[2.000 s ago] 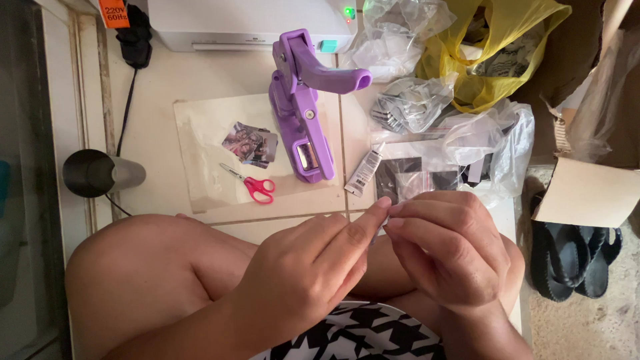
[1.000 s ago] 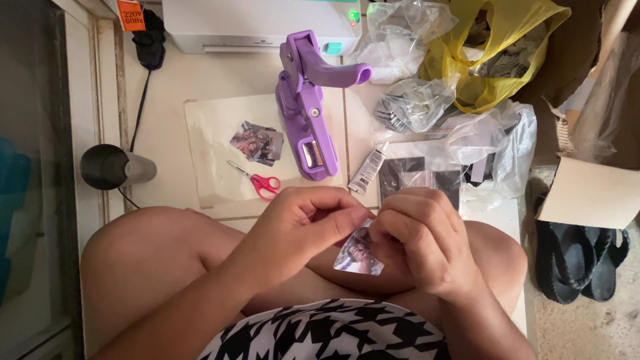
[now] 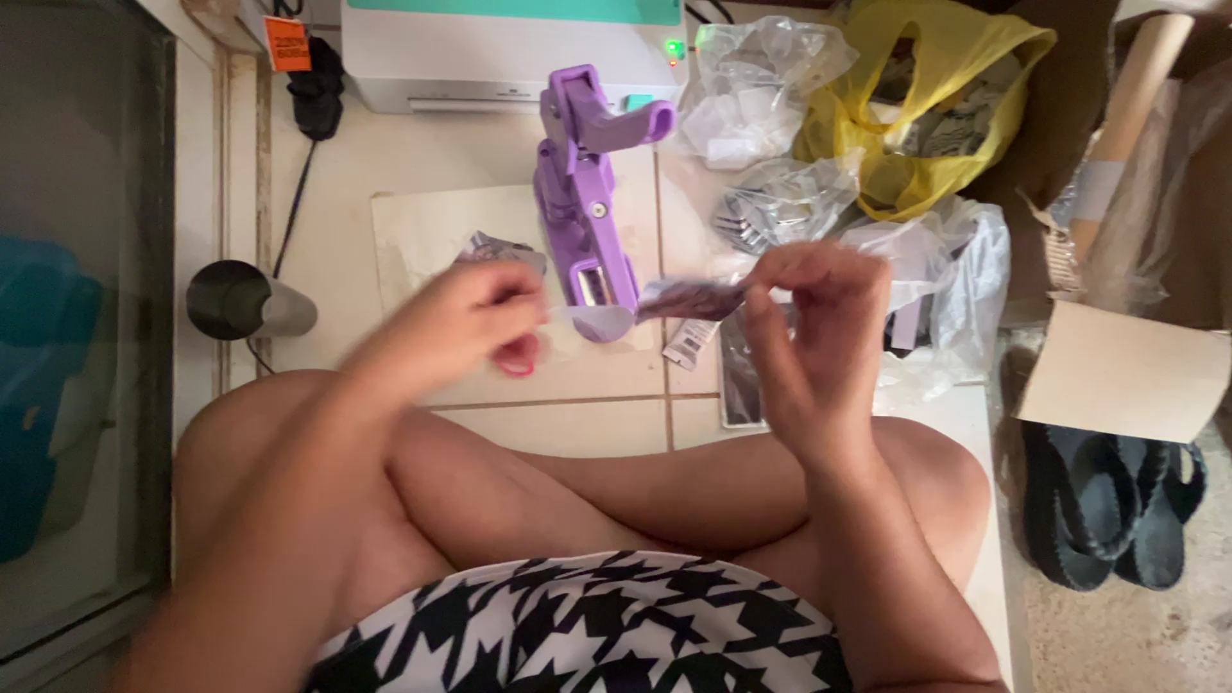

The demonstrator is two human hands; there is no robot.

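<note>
My right hand (image 3: 818, 327) pinches a small printed photo piece (image 3: 698, 299) at its right end. A translucent film (image 3: 602, 322) stretches from the photo's side toward my left hand (image 3: 481, 313), whose blurred fingers appear to pinch its left end. Behind the film stands a purple hand-lever press (image 3: 589, 197), its handle raised. More photo pieces (image 3: 500, 252) lie behind my left hand on a pale sheet (image 3: 433, 221). The red handle of the scissors (image 3: 517, 356) shows below that hand; their blades are hidden.
A white and teal machine (image 3: 510, 58) stands at the back. Clear plastic bags (image 3: 760, 87) and a yellow bag (image 3: 943, 183) lie at right, near a small white tube (image 3: 689, 344). A dark cup (image 3: 250, 300) is at left. Cardboard (image 3: 1121, 371) and black sandals (image 3: 1107, 510) are far right.
My hands have moved apart and forward, over the press and sheet. The film now spans the gap between them, and the photo piece has moved up from above my lap.
</note>
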